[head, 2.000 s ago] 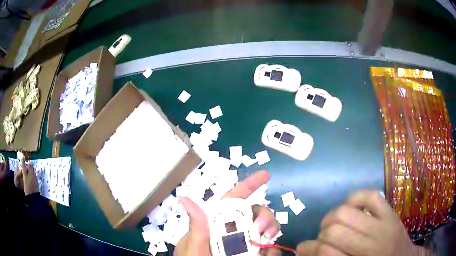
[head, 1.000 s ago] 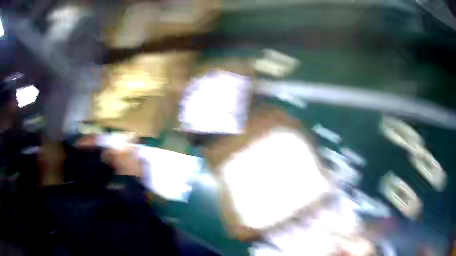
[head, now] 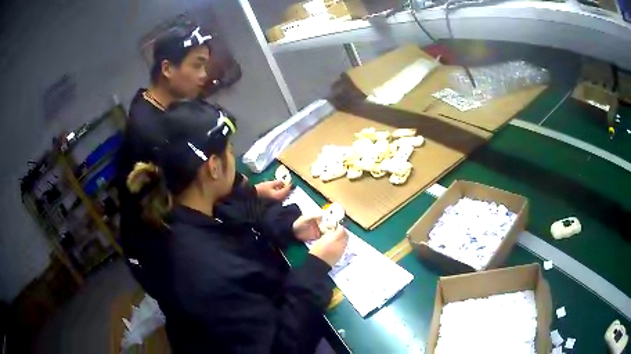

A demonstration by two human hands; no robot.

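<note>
Neither of my hands is in the picture. Nearest in front of me is an open brown carton (head: 544,304) of plain white pads, cut off by the bottom edge. Loose white pads (head: 558,338) lie right of it on the green bench. A second carton (head: 522,207) with white-bluish pieces stands behind it. One cream-white housing (head: 565,227) with a dark square lies beyond the metal rail. Another housing (head: 616,337) is at the lower right edge.
Two people in dark clothes are at the left, each holding a housing; the nearer one's housing (head: 332,217) is over a printed paper sheet (head: 373,273). Cream housings (head: 373,153) are heaped on cardboard (head: 304,155). A clear blister tray (head: 495,79) lies behind. A shelf (head: 387,28) crosses the top.
The view has swung left and up. My hands, the held housing with the red wire and the orange sheet have left the picture. The neighbouring workers and shelf have come into view.
</note>
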